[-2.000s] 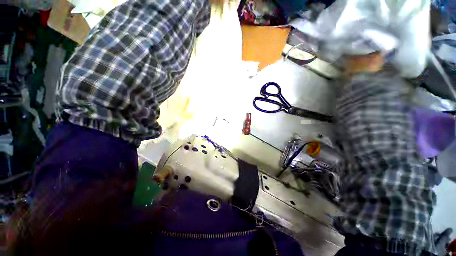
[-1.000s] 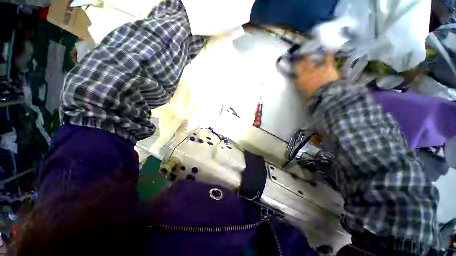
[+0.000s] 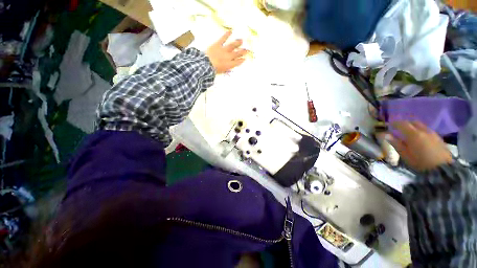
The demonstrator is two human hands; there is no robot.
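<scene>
My left hand [image 3: 226, 53] lies flat with its fingers apart on the overexposed cream fabric [image 3: 209, 21] at the top centre. My right hand [image 3: 418, 144] is blurred at the right, beside the sewing machine, its fingertips at a small pale object near a grey tube with an orange opening [image 3: 361, 144]; whether it grips anything cannot be told. The off-white sewing machine [image 3: 340, 201] with its dark band [image 3: 299, 162] lies in front of me. Dark-handled scissors [image 3: 361, 84] and a red-handled screwdriver or similar tool [image 3: 311, 111] lie on the white table.
Purple cloth [image 3: 429, 114] lies beyond my right hand. A dark blue cloth [image 3: 342, 21] and a white crumpled piece [image 3: 413, 39] are at the upper right. Cardboard [image 3: 131, 8] is at the upper left. Grey scraps [image 3: 78, 78] lie on the green floor at the left.
My right hand has moved from the scissors area down and right to beside the machine. The scissors now lie on the table. My left hand has come into view on the fabric. The view has shifted.
</scene>
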